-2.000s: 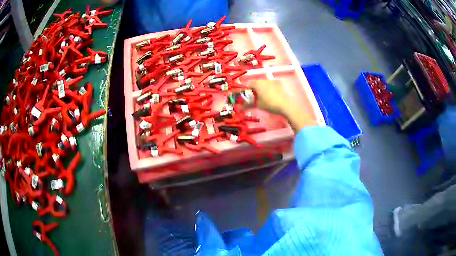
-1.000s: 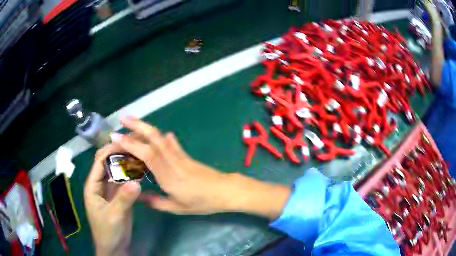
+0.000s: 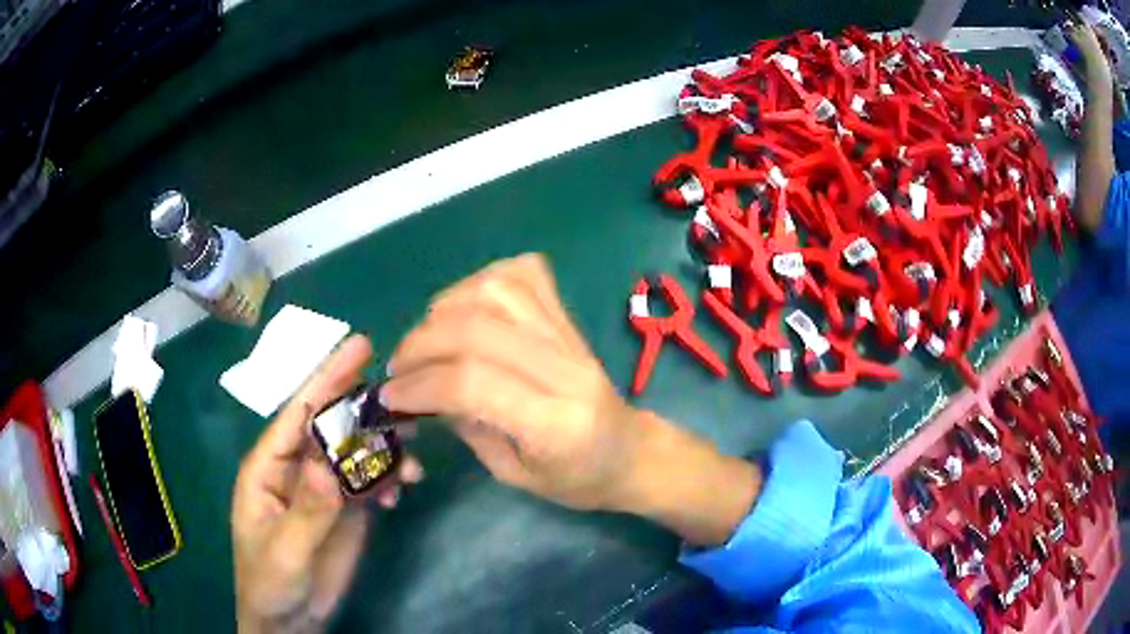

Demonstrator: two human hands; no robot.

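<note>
My left hand [image 3: 297,508] holds an open watch case [image 3: 357,448], a rounded dark-edged shell with gold and white inside facing up. My right hand [image 3: 521,396] is over its upper right side, with the fingertips pinching a small dark piece at the case's edge; the fingers partly hide it, so I cannot tell exactly what it is. A white wipe [image 3: 285,357] lies flat on the green mat just behind my left hand.
Red clamp pile [image 3: 855,186] at right; pink tray [image 3: 1053,495] with clamps at lower right. Dispenser bottle [image 3: 213,263], crumpled tissue [image 3: 135,359], phone [image 3: 136,481] and red bin [image 3: 37,495] at left. One open unit [image 3: 468,68] on belt. Another person's arm [image 3: 1095,136] at upper right.
The view has turned from the pink tray to the bench. Since one second ago, the left hand has tilted the case, the right hand has closed its fingers at it, and the white wipe has come into view.
</note>
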